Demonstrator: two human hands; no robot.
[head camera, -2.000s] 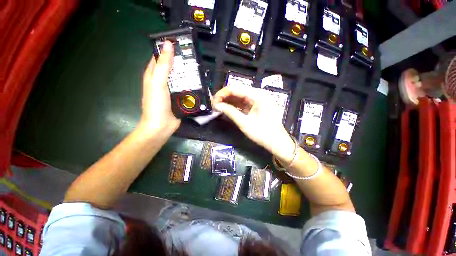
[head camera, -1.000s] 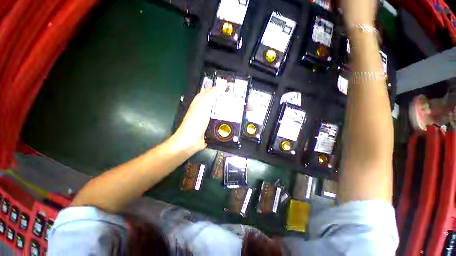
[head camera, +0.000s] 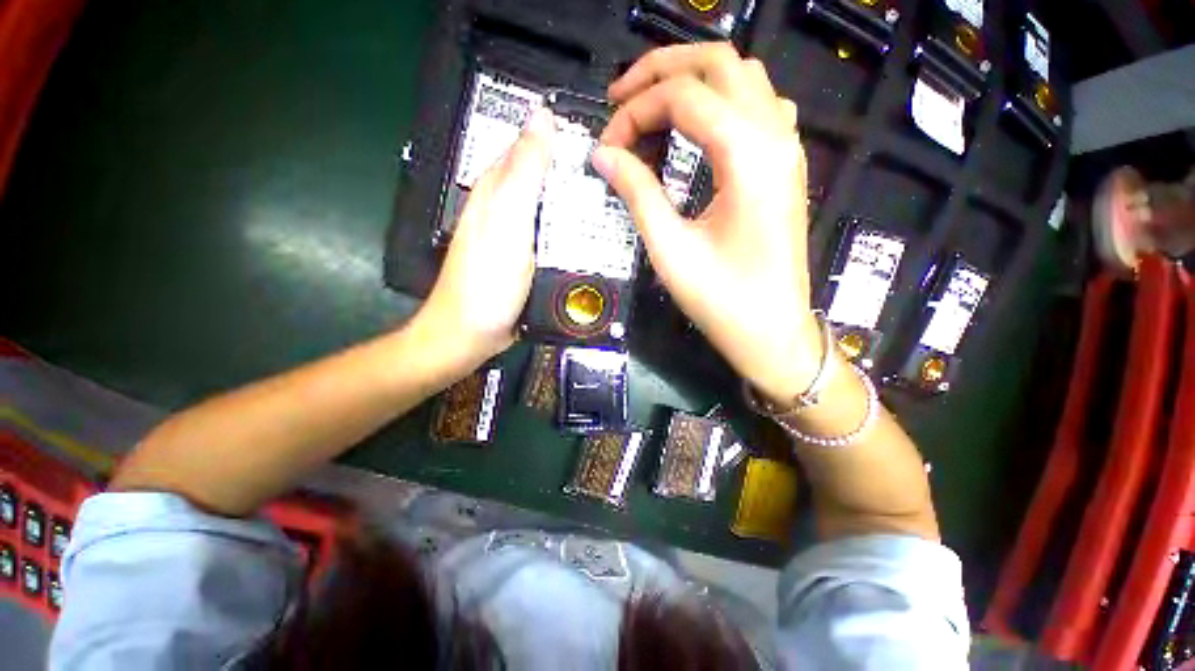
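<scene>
My left hand (head camera: 492, 262) holds a flat black electronic unit (head camera: 585, 236) above the near edge of the black foam tray (head camera: 839, 157). Its white printed label faces up, with a gold round spot below it. The thumb lies over the label's left edge. My right hand (head camera: 734, 197) is over the unit's upper right, thumb and index finger bent close together; whether anything small is pinched there I cannot tell. Another unit (head camera: 488, 138) lies in the tray just left of the held one, partly behind my left hand.
Brown label packets (head camera: 607, 464) and a dark glossy packet (head camera: 594, 389) lie at the near bench edge, with a yellow packet (head camera: 761, 498) at their right. Red foam trays (head camera: 1114, 459) are stacked at the right, near a pinkish fan (head camera: 1138, 216). A white slip (head camera: 938, 113) lies in the tray.
My right hand has come back from the far right of the tray to the held unit. My left hand still holds a unit, now apart from the tray pockets. The view has shifted.
</scene>
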